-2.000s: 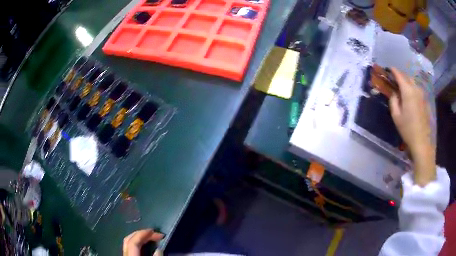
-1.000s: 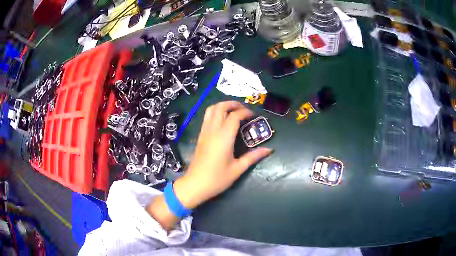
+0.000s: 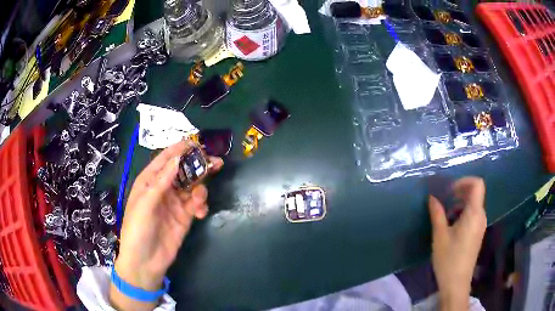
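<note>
My left hand (image 3: 159,212), with a blue wrist strap, holds a watch case (image 3: 192,166) between thumb and fingers above the green mat, its open inner side showing. A second watch case (image 3: 305,204) lies on the mat between my hands. Loose display screens with orange flex cables lie beyond: one (image 3: 269,118) at the centre, one (image 3: 213,90) farther back, and one (image 3: 218,141) just behind the held case. My right hand (image 3: 460,228) is at the right near the mat's edge, blurred, fingers curled; a dark patch shows between them, unclear whether held.
A clear blister tray (image 3: 380,157) with screens and a white wipe (image 3: 412,76) lies back right. Red trays stand at the right (image 3: 522,61) and left (image 3: 23,218) edges. Tangled charging cables (image 3: 91,158), a blue stick (image 3: 128,176) and two clear bottles (image 3: 252,33) (image 3: 188,30) are back left.
The view has swung from the machine to the left, then partly back right. My left hand, near the case on the mat a second ago, now holds it raised. My right hand has come into view.
</note>
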